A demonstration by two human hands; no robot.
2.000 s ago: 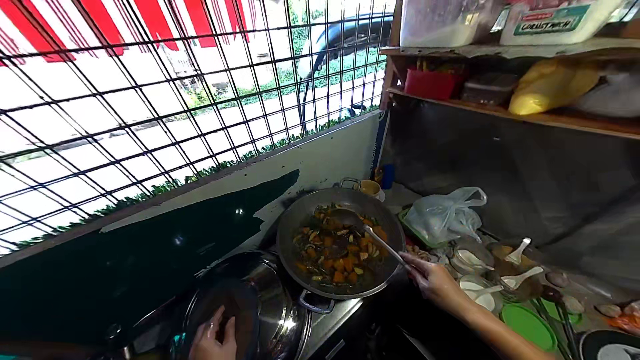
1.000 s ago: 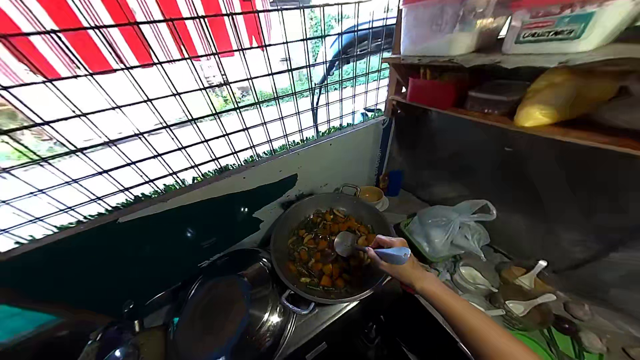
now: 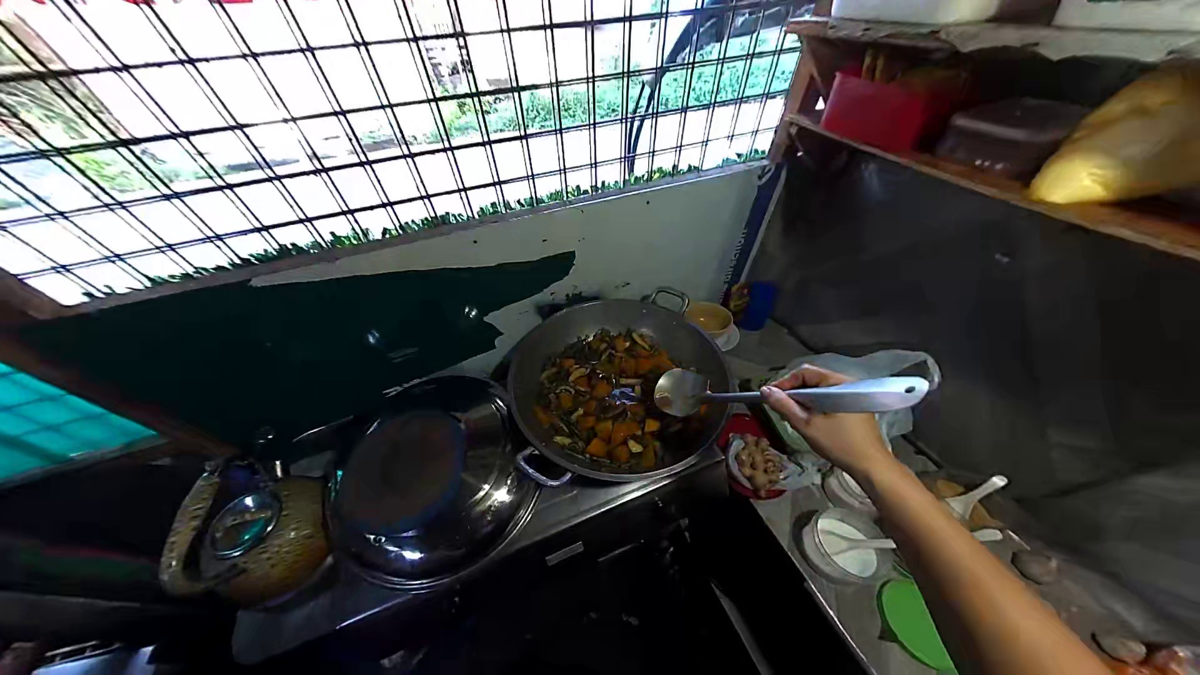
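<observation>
My right hand (image 3: 825,412) grips the grey handle of a metal cooking spoon (image 3: 682,392), level over the right side of a wide metal wok (image 3: 536,361). The spoon's round head is at the food's right part. In the wok lie cut orange vegetables, probably squash, with green pieces in dark liquid (image 3: 600,403). One loop handle of the wok points to the wall, the other toward me. My left hand is out of the picture. Left of the wok, and close against it, a big shiny metal pan or lid (image 3: 431,478) lies with its dark round base up.
A kettle (image 3: 272,534) stands at the far left. Behind the wok is a small yellow bowl (image 3: 710,319). To the right are ginger in a red bowl (image 3: 759,464), a plastic bag (image 3: 872,366), a container of white powder (image 3: 848,544) and a green lid (image 3: 914,623). A wooden shelf (image 3: 984,187) overhangs them.
My left hand, seen two seconds ago by the shiny pan, is out of view. The spoon's handle, earlier slanting down toward me, now points right, and my right hand is farther right than one second ago.
</observation>
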